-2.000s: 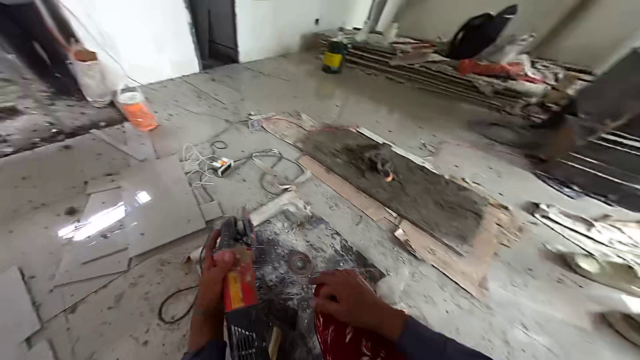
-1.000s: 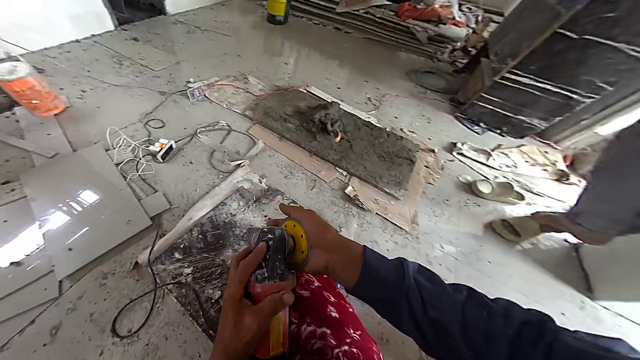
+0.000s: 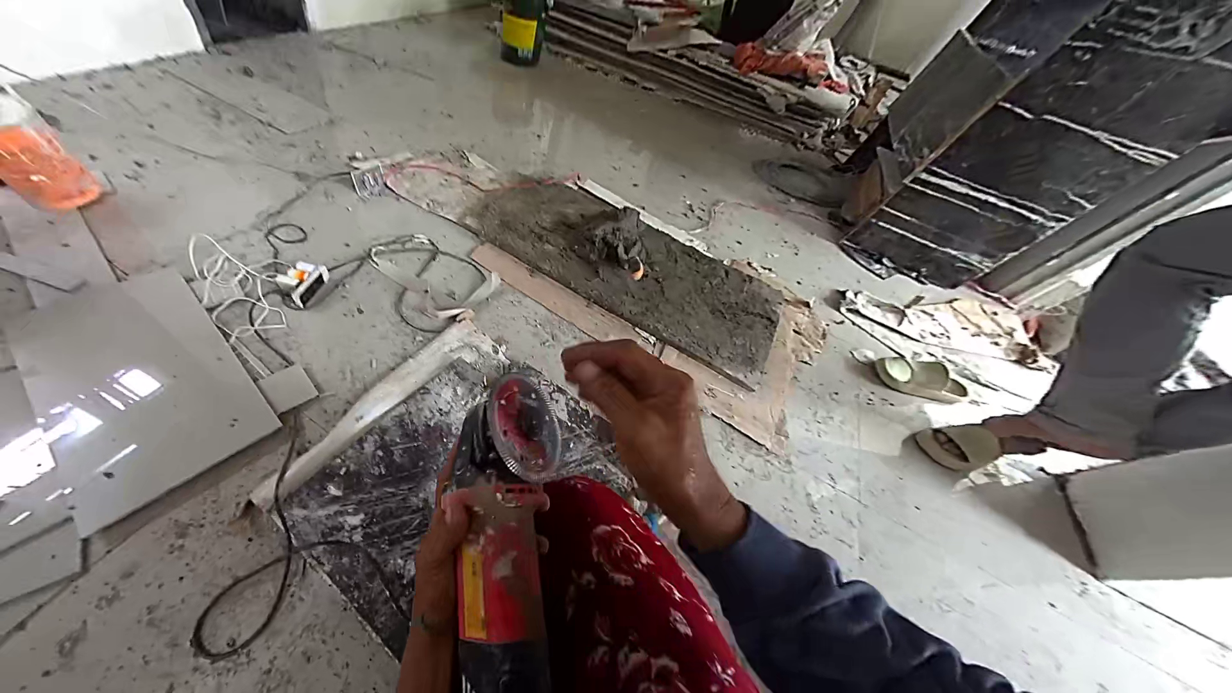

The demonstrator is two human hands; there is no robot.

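My left hand (image 3: 449, 539) is wrapped around the red and black body of an angle grinder (image 3: 500, 577), which stands tilted up with its head toward the top. On the grinder's head sits a round disc (image 3: 525, 426), reddish in the middle with a clear toothed rim. To the right of the disc is my right hand (image 3: 647, 409), its fingers bent and thumb near the fingertips, not touching the disc; whether it pinches something small cannot be told. Below the grinder's head lies a dusty dark slab (image 3: 375, 481). The grinder rests near a red patterned cloth (image 3: 626, 577) over my leg.
Grey mortar (image 3: 703, 298) lies on a board ahead. A power strip (image 3: 306, 286) with tangled cables and glossy tiles (image 3: 144, 375) are at left. A black cord (image 3: 279, 577) loops beside the slab. A person in slippers (image 3: 938, 377) is at right, near dark panels (image 3: 1049, 173).
My right hand has come away from the grinder's head, where it was by a yellow disc. The yellow disc no longer shows; a reddish, clear-rimmed disc faces up there now.
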